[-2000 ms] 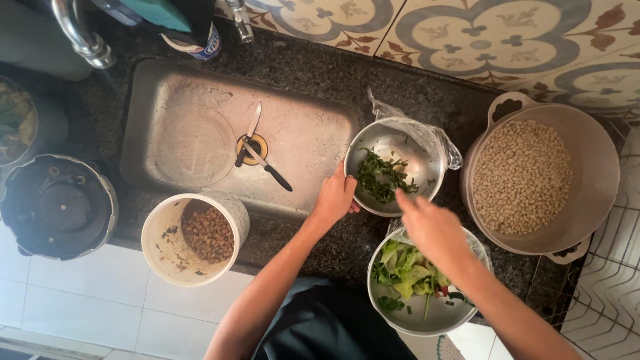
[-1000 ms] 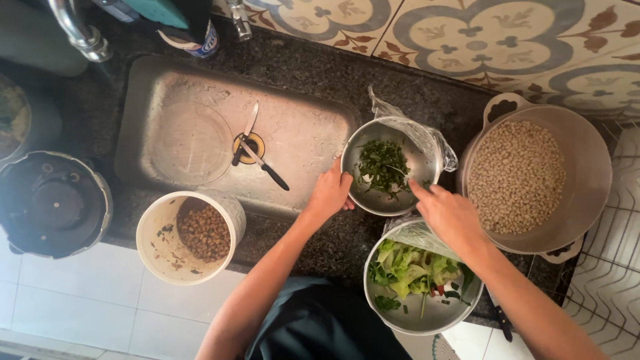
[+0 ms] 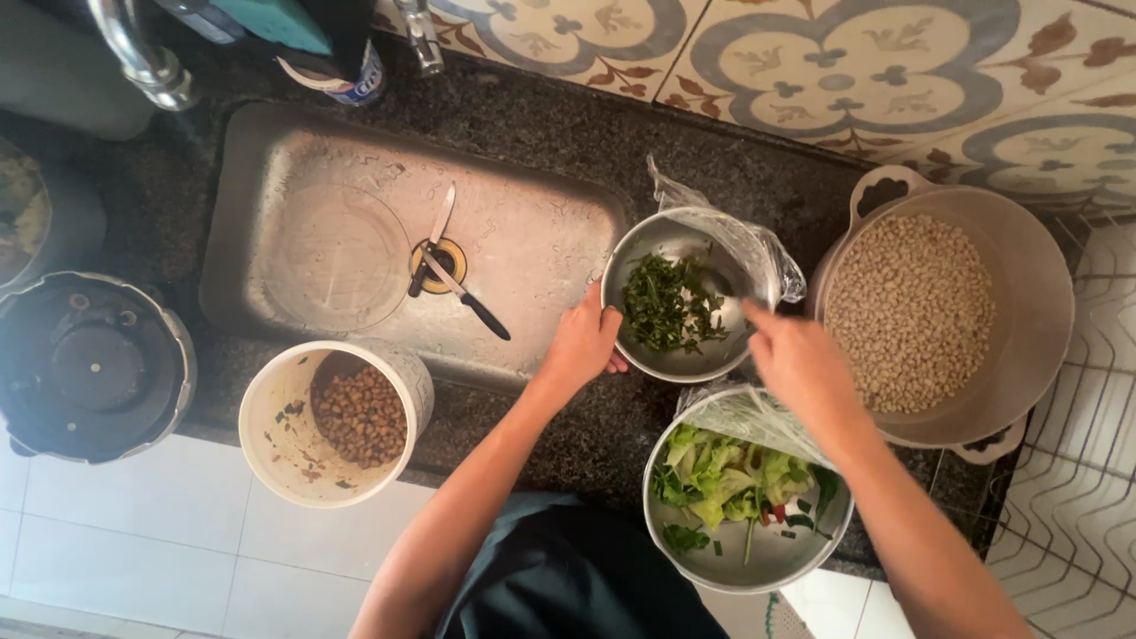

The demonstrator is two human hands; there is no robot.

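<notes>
My left hand [image 3: 586,335] grips the left rim of a steel bowl [image 3: 683,368] that holds chopped green herbs [image 3: 666,302]. Over the bowl's right side is my right hand [image 3: 803,364], its fingers closed on a metal utensil, probably a spoon [image 3: 729,312], whose bowl end lies beside the herbs. Crumpled plastic wrap [image 3: 754,244] clings to the upper right rim. Just below, a second steel bowl [image 3: 763,568], partly under plastic wrap, contains lettuce [image 3: 732,475] and other cut greens with red bits. My right forearm passes over its right edge.
A large pot of pale beans [image 3: 910,311] stands right, beside a wire rack [image 3: 1065,426]. The sink [image 3: 532,231] holds two knives [image 3: 475,306] and a clear round plate [image 3: 337,257]. A white tub of brown pieces [image 3: 333,488] and a pressure-cooker lid [image 3: 93,368] are left.
The herbs, spread toward the lower middle of the bowl two seconds ago, now lie gathered on its left side. My right hand has shifted over the rim; my left hand keeps its hold.
</notes>
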